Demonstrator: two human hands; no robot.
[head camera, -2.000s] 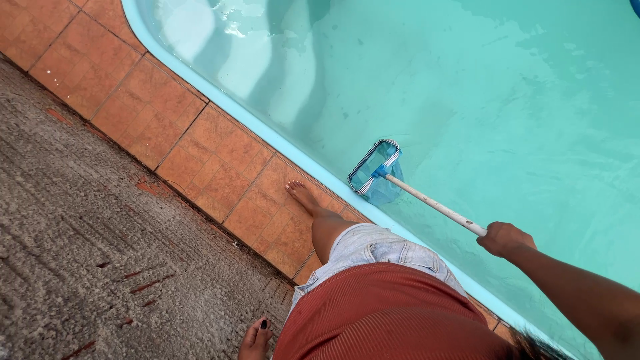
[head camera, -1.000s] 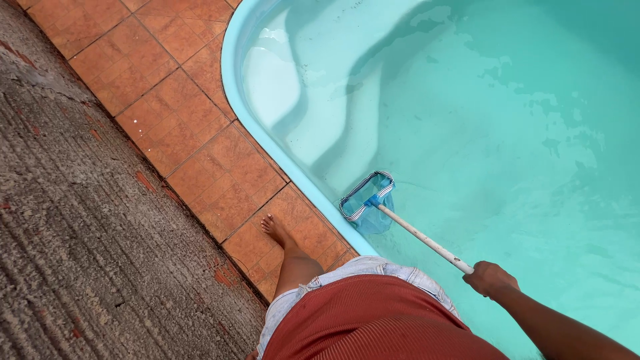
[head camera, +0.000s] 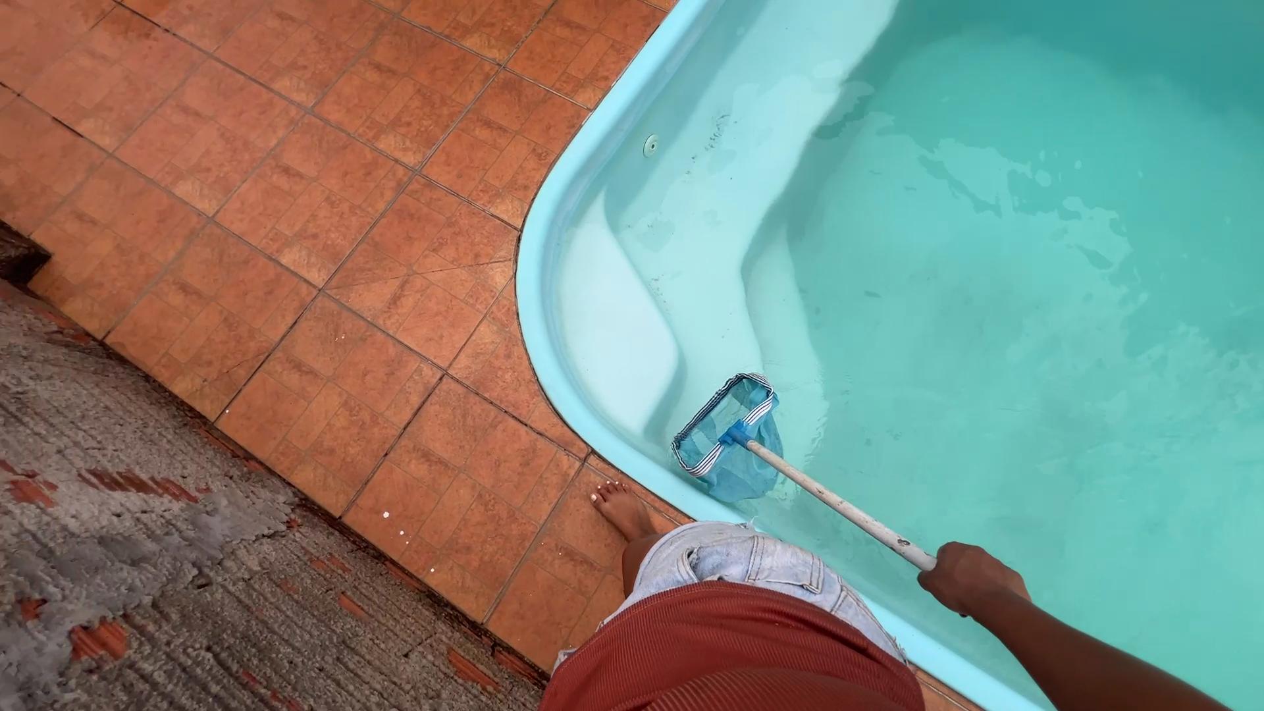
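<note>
My right hand (head camera: 973, 578) is closed around the end of a white pole (head camera: 839, 506), out over the pool water. At the pole's far end is a blue mesh pool skimmer net (head camera: 736, 439) with a striped, roughly rectangular rim. It hangs tilted by the pool's inner edge, near the pale steps; whether its bag touches the water I cannot tell. My left hand is out of view.
The light blue pool rim (head camera: 538, 326) curves past my bare foot (head camera: 622, 509), which stands on orange tiles (head camera: 425, 296). Rough concrete with reddish patches (head camera: 197, 553) borders the tiles at lower left. A small round fitting (head camera: 650, 146) sits in the pool wall.
The view has swung and moved along the pool, so its rounded corner and more tiles show. The net has come along with my right hand, which still holds the pole.
</note>
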